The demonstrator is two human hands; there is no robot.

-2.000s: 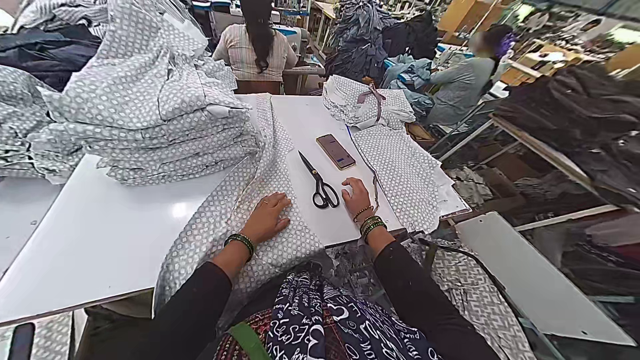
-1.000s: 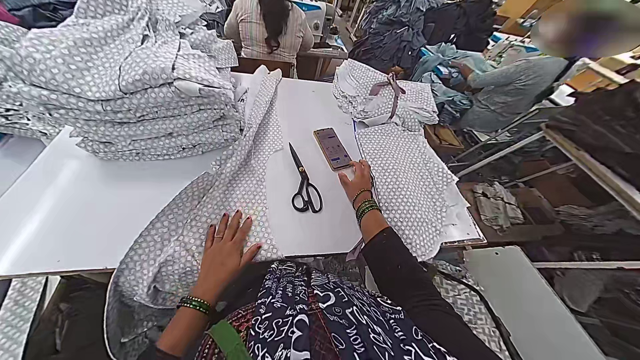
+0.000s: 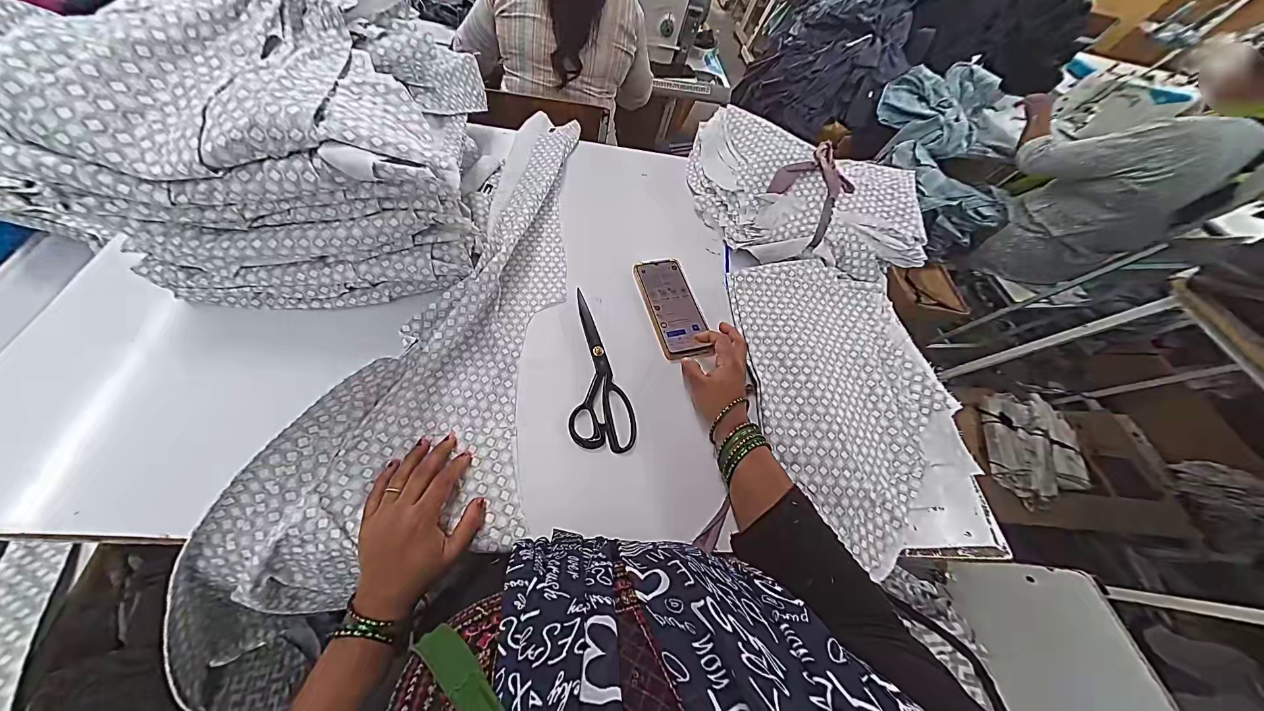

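Observation:
My left hand (image 3: 415, 518) lies palm down, fingers spread, on a grey-and-white patterned fabric piece (image 3: 444, 385) that hangs over the table's front edge. At the lower end of a smartphone (image 3: 670, 306) with a lit screen, the fingertips of my right hand (image 3: 719, 375) touch or hover over it; which one cannot be told. Black-handled fabric shears (image 3: 602, 395) lie between my hands on the white tabletop (image 3: 632, 217), blades pointing away and closed together. More patterned fabric pieces (image 3: 829, 385) lie right of my right hand.
A tall stack of patterned fabric (image 3: 316, 217) stands at the left. Behind the phone sits a fabric bundle (image 3: 810, 188) tied with a mauve strip. One person (image 3: 563, 49) sits beyond the table near a sewing machine (image 3: 676, 30); another person (image 3: 1116, 178) is at the right beside blue-grey cloth (image 3: 948, 148).
My right hand has moved up to the phone's lower end. My left hand has shifted toward me on the fabric. The view has moved closer over the table.

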